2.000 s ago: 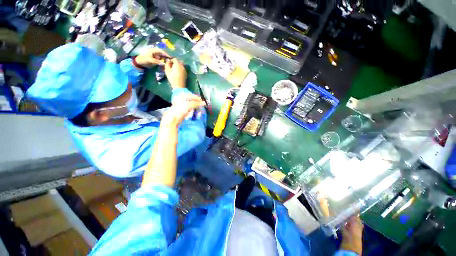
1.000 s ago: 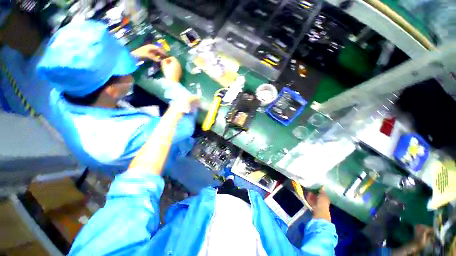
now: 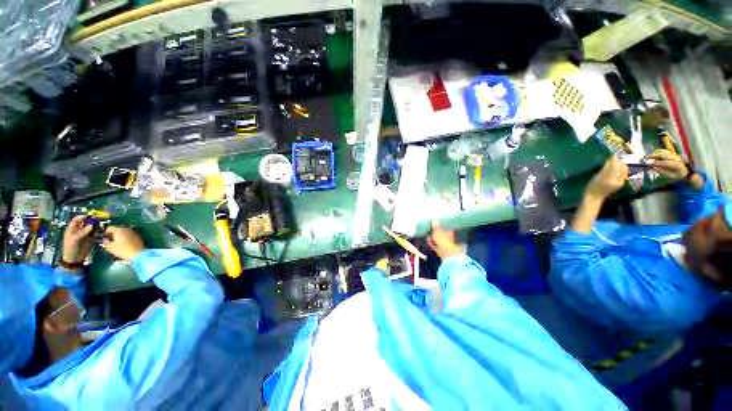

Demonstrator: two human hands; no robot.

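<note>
My right hand (image 3: 443, 241) is at the front edge of the green bench (image 3: 321, 225), small and slightly blurred, with the fingers partly curled. I cannot tell whether it grips anything. A thin tan-yellow strip (image 3: 404, 242) lies at the bench edge just left of it, with a visible gap between them. A long white strip or sheet (image 3: 411, 189) lies on the bench beyond the hand. My left hand is not in view.
People in blue work at left and right, holding small parts. A yellow-handled tool (image 3: 227, 245), dark device (image 3: 261, 217), blue tray (image 3: 314, 166) and white round container (image 3: 275, 168) are on the bench. A metal post (image 3: 368, 120) rises behind. A dark sheet (image 3: 536, 194) lies right.
The view has swung right, showing another worker. My left hand, earlier at the left worker's arm, has left view. The clear tray seen earlier near my right hand is no longer there.
</note>
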